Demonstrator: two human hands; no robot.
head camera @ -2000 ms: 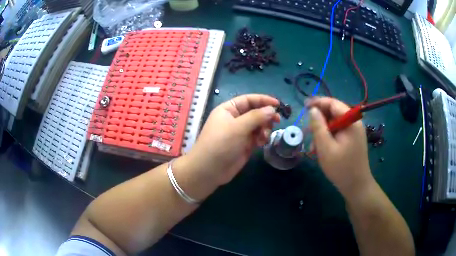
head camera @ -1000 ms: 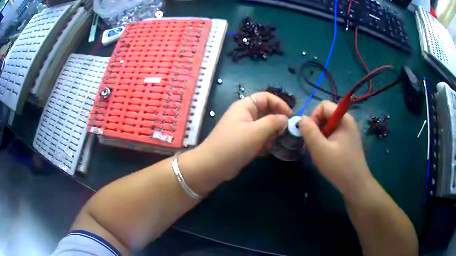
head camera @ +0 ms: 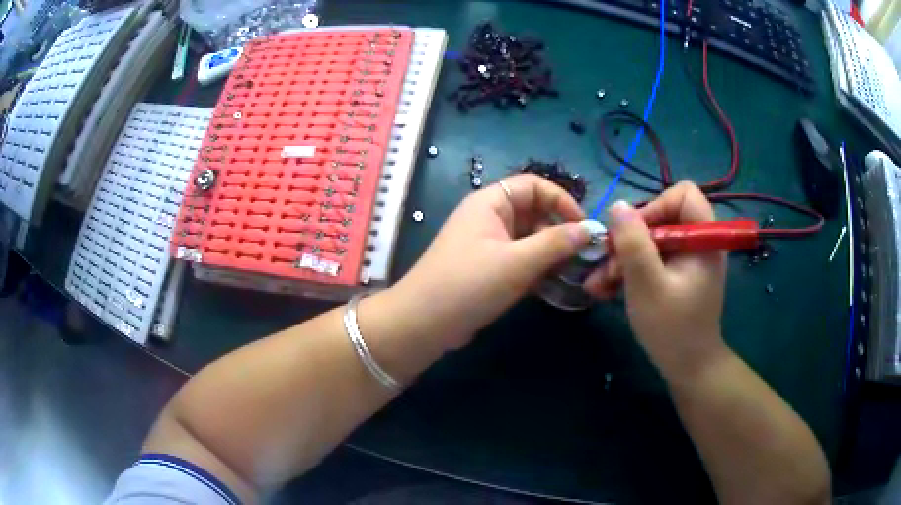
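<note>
The silver-grey test fixture (head camera: 567, 293) stands on the green mat, its pale top partly covered by my fingertips. My left hand (head camera: 474, 261) has thumb and index finger together at the left of the fixture top; whether a small component is between them is hidden. My right hand (head camera: 672, 296) is closed around the red test probe (head camera: 709, 237), which lies nearly level, its tip end at the fixture top. The thin tip cannot be made out.
A red component tray (head camera: 286, 168) lies at left with a round metal piece (head camera: 205, 180) on it. Dark component piles (head camera: 504, 69) lie beyond the fixture. White trays (head camera: 138, 207) are further left. The blue cable (head camera: 647, 108), keyboard (head camera: 751, 39) and mouse (head camera: 817, 158) are behind and right.
The probe has swung from a slant to upright-leaning, then down to nearly level, its handle end pointing right. Both hands have closed in on the fixture top.
</note>
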